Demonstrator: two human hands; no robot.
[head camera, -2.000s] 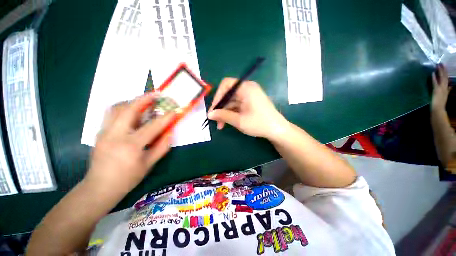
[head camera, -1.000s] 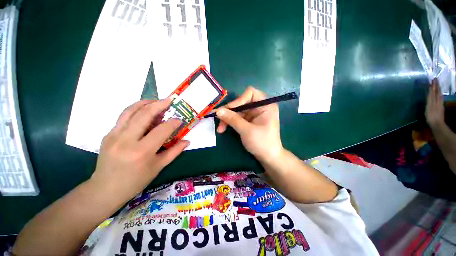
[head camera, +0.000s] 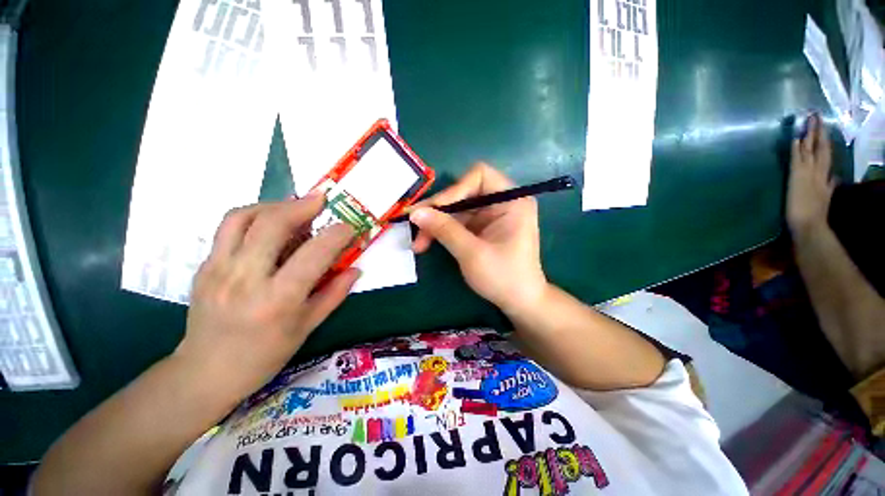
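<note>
My left hand (head camera: 262, 271) holds the orange-red phone housing (head camera: 425, 174) tilted, above the white adhesive sheets. A pale rectangle (head camera: 376, 178) fills its upper right end. A green circuit board (head camera: 351, 210) shows beside my left fingers, which cover the lower end. My right hand (head camera: 490, 237) holds black tweezers (head camera: 505, 197) like a pen. Their tips are at the housing's right edge, beside the board. Any piece at the tips is too small to tell. The adhesive sheets (head camera: 209, 145) lie under the housing, with grey shapes at their far ends.
Another adhesive sheet (head camera: 618, 136) lies to the right on the dark green worktop (head camera: 485, 87). A strip stack (head camera: 29, 262) lies at the far left. Another person's hand (head camera: 810, 179) rests on the worktop's right edge, near crumpled white strips (head camera: 830, 77).
Since two seconds ago, the tweezers have swung flatter and their tips have moved up to the housing. Over the last second, both hands have barely moved. The other person's hand has moved left.
</note>
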